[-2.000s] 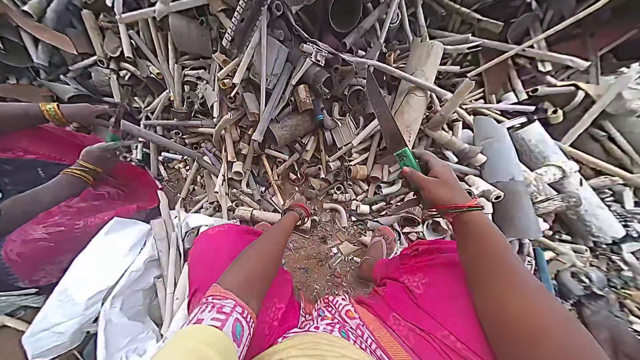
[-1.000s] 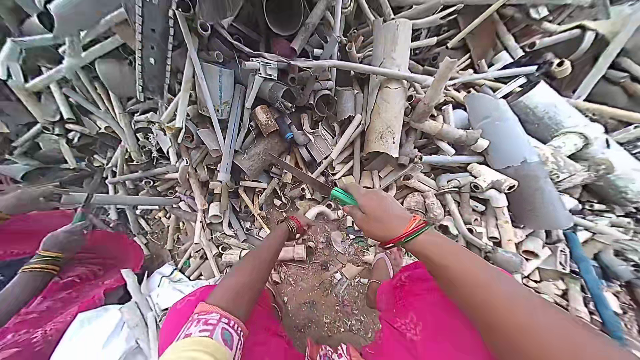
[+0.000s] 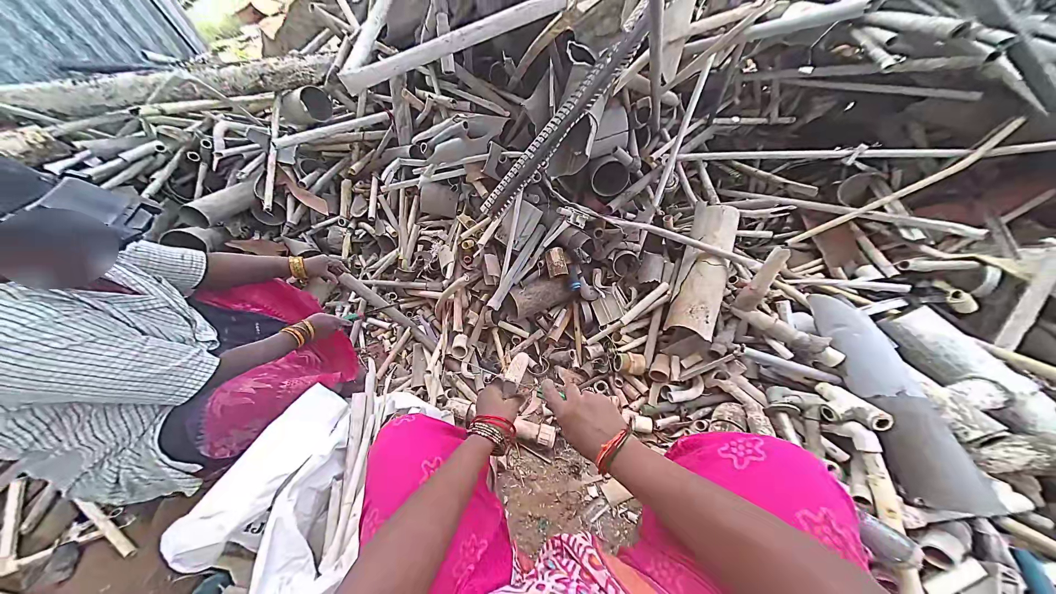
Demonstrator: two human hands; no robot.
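Low between my knees, my left hand (image 3: 498, 399) grips a short pale piece of plastic pipe (image 3: 516, 368), whose end sticks up past the fingers. Close to its right, my right hand (image 3: 584, 412) is closed around a green handle (image 3: 544, 394), of which only a little shows; the blade is hard to make out from this angle. Under and beyond both hands lies a heap of cut plastic pipe pieces and fittings (image 3: 627, 363). A short capped-looking pipe fitting (image 3: 536, 432) lies just below my hands.
At the left a co-worker (image 3: 99, 346) sits holding a grey pipe (image 3: 388, 309) and a green-handled tool. White sacking (image 3: 272, 487) lies between us. A wide split pipe (image 3: 704, 272) lies ahead, a bent grey sheet (image 3: 891, 404) at the right, and long pipes behind.
My left hand, lower and hidden before, now shows with a pipe piece. My right hand has brought the green-handled blade down beside it. The view has shifted, showing more of the co-worker.
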